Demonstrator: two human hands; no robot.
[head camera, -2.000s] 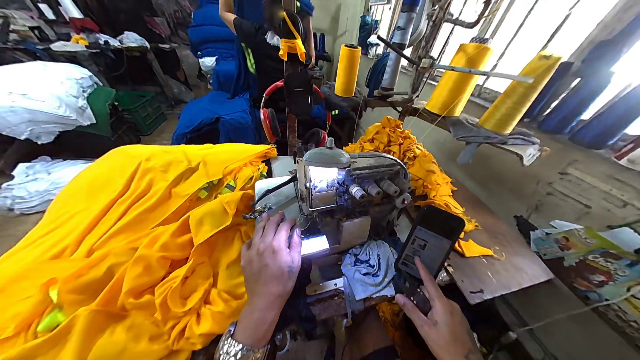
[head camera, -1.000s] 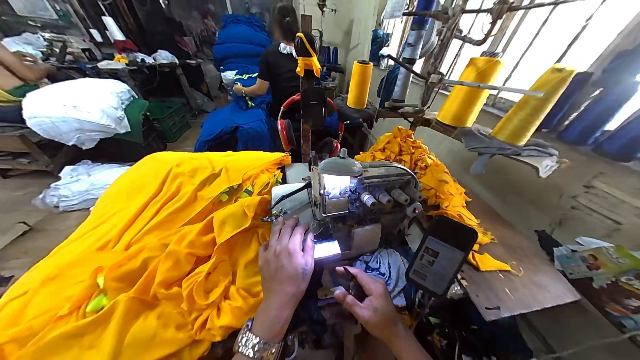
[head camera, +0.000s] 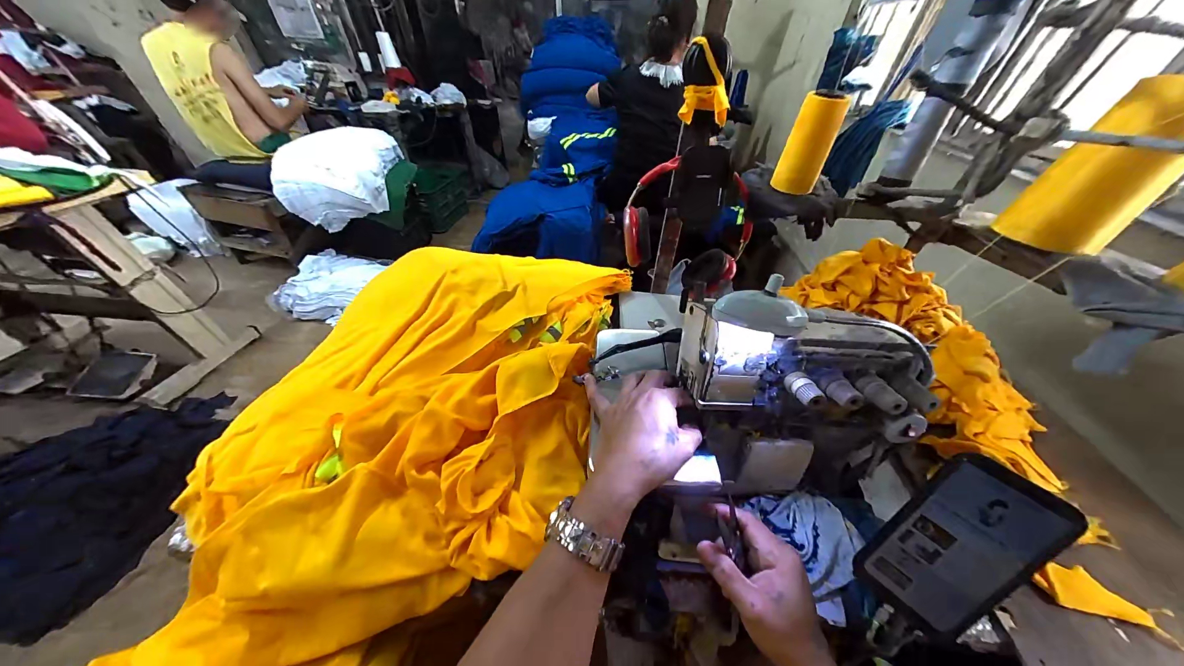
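Note:
An overlock sewing machine (head camera: 805, 361) with a lit lamp stands in the middle. My left hand (head camera: 643, 430), with a metal watch on its wrist, rests on the machine's bed near the needle area; whether its fingers pinch anything is hidden. Below the bed, my right hand (head camera: 763, 578) holds a small dark metal tool (head camera: 733, 536), perhaps thread snips, between thumb and fingers. Yellow-orange fabric (head camera: 388, 425) is heaped against the left side of the machine. A smartphone (head camera: 969, 546) with a lit screen stands on a holder at the right. Below the machine head lies a blue-and-white cloth (head camera: 805, 536).
More orange fabric pieces (head camera: 990, 398) lie behind and right of the machine. Yellow thread cones (head camera: 810, 143) stand on a rack. Red headphones (head camera: 638, 231) hang on a post. Dark cloth (head camera: 92, 509) lies on the floor at left. Two people sit or stand farther back.
My right hand has left the phone's screen and moved left to below the machine bed, where it now holds a dark tool. My left hand stays on the bed. The view has turned left.

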